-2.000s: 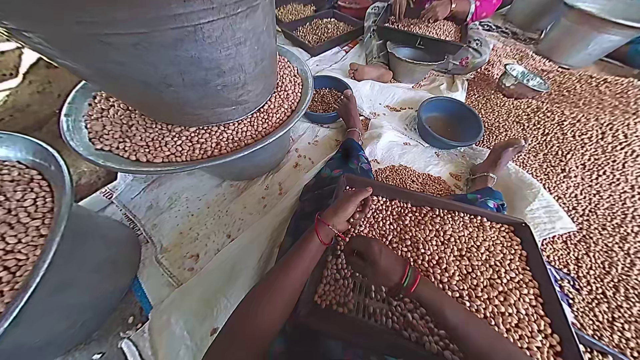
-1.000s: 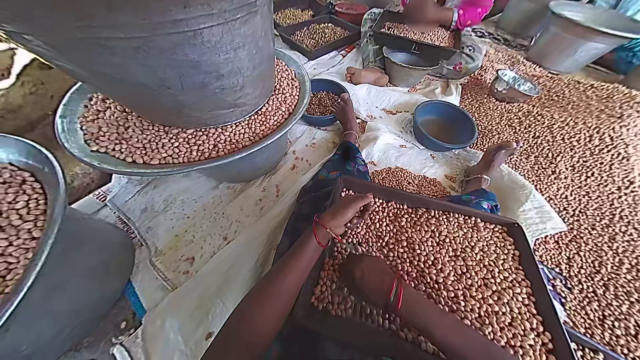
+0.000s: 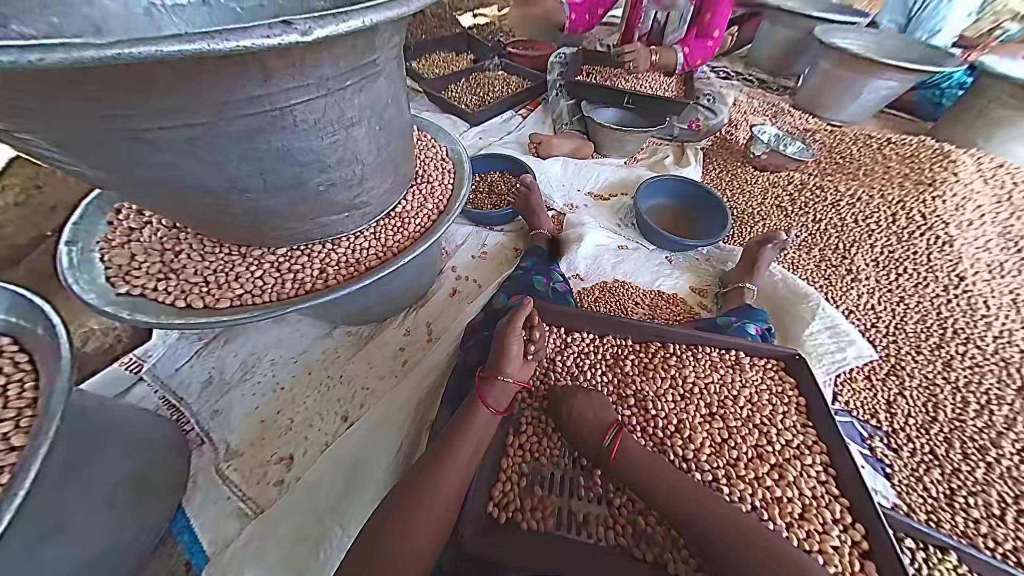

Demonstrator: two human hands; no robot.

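A dark rectangular tray [image 3: 792,356] with a slotted bottom lies tilted across my lap, filled with brown nuts or seeds [image 3: 720,416]. My left hand [image 3: 518,344], a red bangle at its wrist, is raised by the tray's far left corner with its fingers curled; whether anything is inside them cannot be made out. Among the nuts in the left part of the tray rests my right hand [image 3: 582,420], knuckles up, its fingertips hidden. Below it the slots of the bottom show through. A small pile of nuts [image 3: 632,300] lies on the sheet between my legs.
At left, a metal pot [image 3: 240,136] stands in a wide nut-filled metal basin [image 3: 320,300]. Ahead are two blue bowls [image 3: 682,212] [image 3: 496,210]. Loose nuts [image 3: 920,240] cover the floor at right, with a small metal bowl [image 3: 780,148]. Another person's hands [image 3: 636,58] are over a tray beyond.
My right hand has shifted within the left part of the tray, and more of the slotted bottom shows than one second ago. The other person's hands have come back over their tray.
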